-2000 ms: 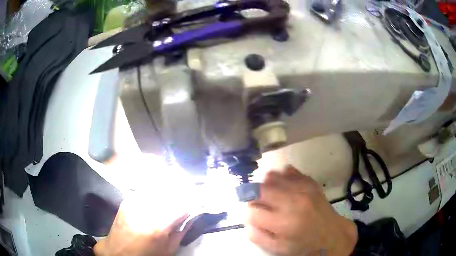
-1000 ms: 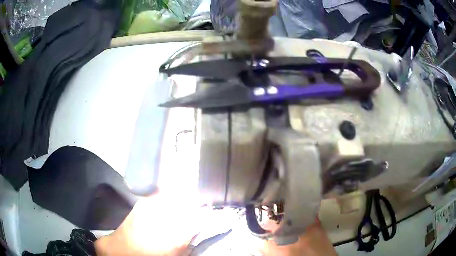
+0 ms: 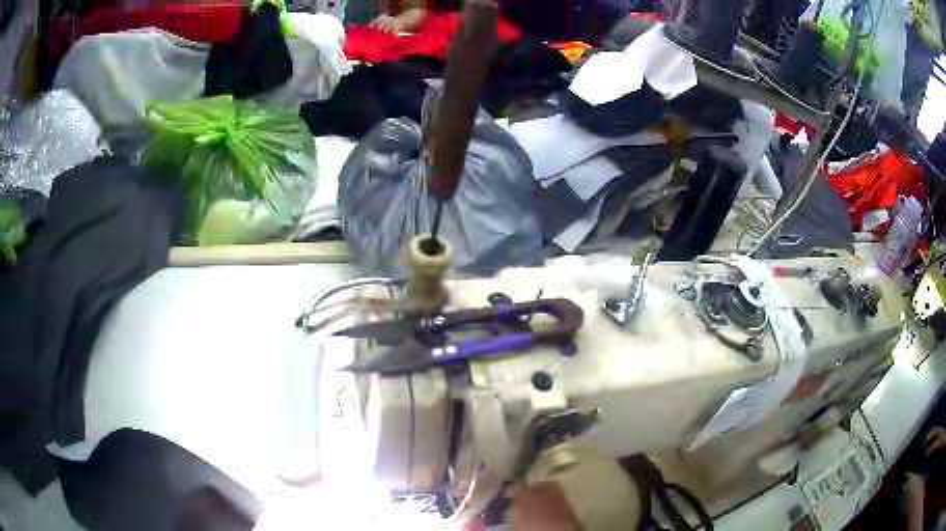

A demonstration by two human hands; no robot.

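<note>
A dark cloth piece (image 3: pixel 145 482) lies on the white table at the lower left. The cream sewing machine head (image 3: pixel 399 430) stands at lower centre, its needle area lost in glare at the bottom edge. Purple and dark thread snips (image 3: pixel 467 337) lie on top of the head. My right hand (image 3: pixel 545 508) is probably the blurred reddish patch below the head, mostly cut off; its grip is hidden. My left hand is not distinguishable in the glare at the bottom edge. Black-handled shears (image 3: pixel 674 498) show under the arm.
A brown-handled pointed tool (image 3: pixel 456 104) stands upright on the machine. Dark panels (image 3: pixel 83 280) drape at left. Green (image 3: pixel 233 156) and grey bags (image 3: pixel 436 197), cloth piles, and a person's hand (image 3: pixel 399 21) are behind. Another person's arm shows at lower right.
The view has tilted up, so the machine and table sit lower and the background shows. My hands have dropped mostly out of the picture; the snips stay on the head.
</note>
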